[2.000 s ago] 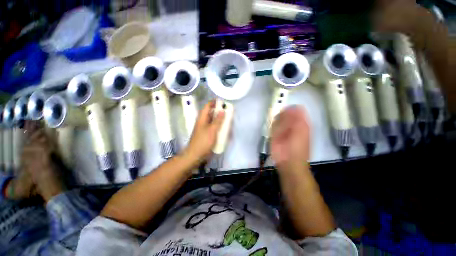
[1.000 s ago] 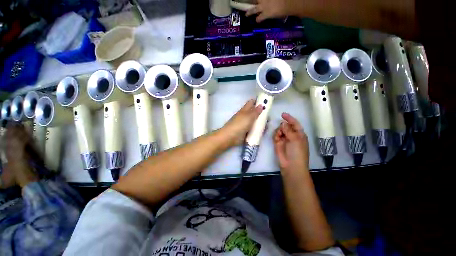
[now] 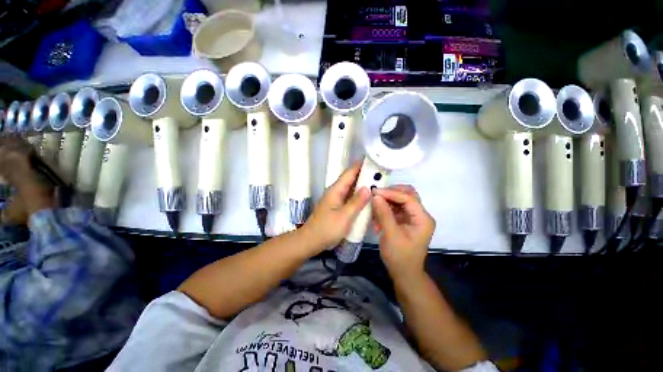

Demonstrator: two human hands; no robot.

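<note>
A cream hair dryer is tilted in front of me, its silver-grey ring facing up and large in view. My left hand is closed around its handle from the left. My right hand is at the right side of the handle, its thumb and index fingertips together at the lower of two small dark openings below the head. Whether a tiny part is between those fingertips cannot be seen. A black cord leaves the handle's bottom, towards my shirt.
Rows of cream dryers lie left and right on the white work surface. Behind are a cream bowl, blue bins and dark printed boxes. Another person's plaid sleeve is at the left.
The held dryer has come closer to the camera and its head looks larger. My right hand has moved from beside the dryer onto its handle. The other person's arm at the top has gone.
</note>
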